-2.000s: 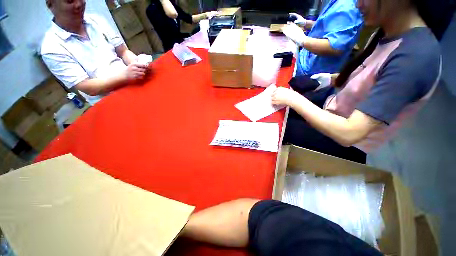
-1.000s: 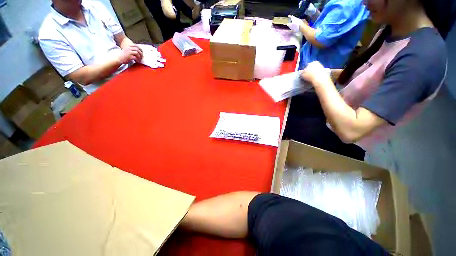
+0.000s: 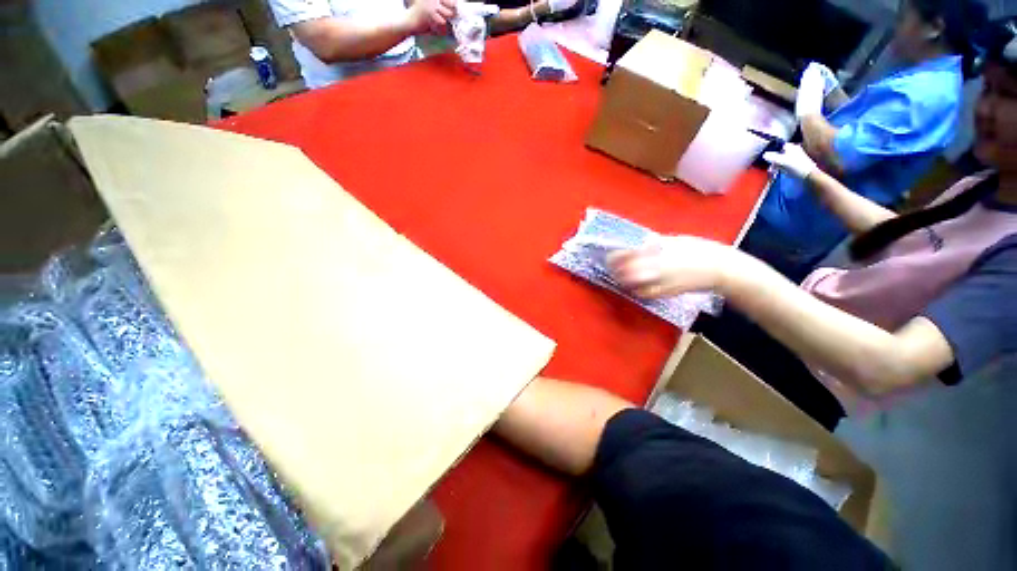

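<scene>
Several dark products in clear, shiny bubble wrap point(image 3: 123, 413) lie packed in the large open shipping carton at the left. Its broad tan flap point(image 3: 323, 323) folds out over the red table point(image 3: 435, 190). A dark-sleeved arm, apparently my right, reaches in from the lower right, and its forearm passes behind the flap. The flap hides my right hand, so I cannot tell what it holds. My left hand is out of the picture. Silvery bubble-wrapped packs point(image 3: 597, 240) lie on the cloth at the right, under a neighbouring packer's blurred hand.
An open carton point(image 3: 730, 379) of whitish bubble bags stands below the table's right edge. A brown carton point(image 3: 647, 106) stands on the table beside white sleeves point(image 3: 719, 139). A wrapped pack point(image 3: 544, 56) lies near the far edge. People stand or sit at the far side and right.
The view has turned left, bringing the wrapped products in the carton into sight. The neighbour's hand has moved onto the packs on the table. My forearm still runs behind the flap.
</scene>
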